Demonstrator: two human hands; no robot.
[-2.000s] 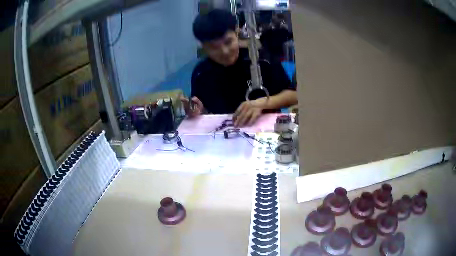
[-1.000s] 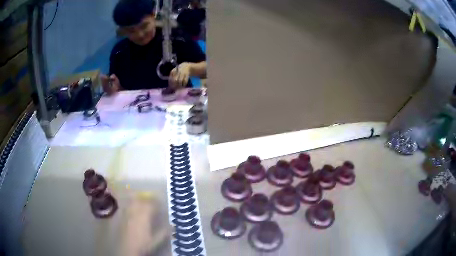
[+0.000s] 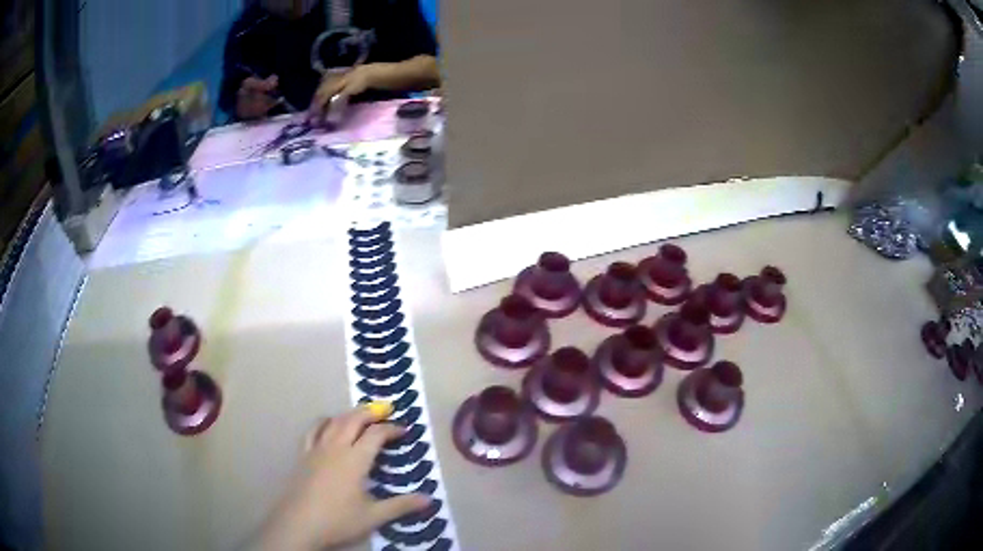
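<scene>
My left hand reaches in from the bottom edge, palm down, with a yellow cot on one fingertip. Its thumb and fingers are apart over the left side of a white liner strip of black curved pads; nothing shows between them. Whether the fingertips touch the strip, I cannot tell. Two dark-red flanged housings stand at the left, the front one close against the other. Several more housings stand upright in a group right of the strip. My right hand is not in view.
A tall cardboard divider with a white lower edge stands behind the housings. Opposite, a person handles dark wired parts on a pink mat; metal rings stand beside it. A bag of shiny parts lies far right. White sheets stand at the left edge.
The view has swung right and down. A second housing now stands by the single one at left. My left hand has come in and moved onto the pad strip.
</scene>
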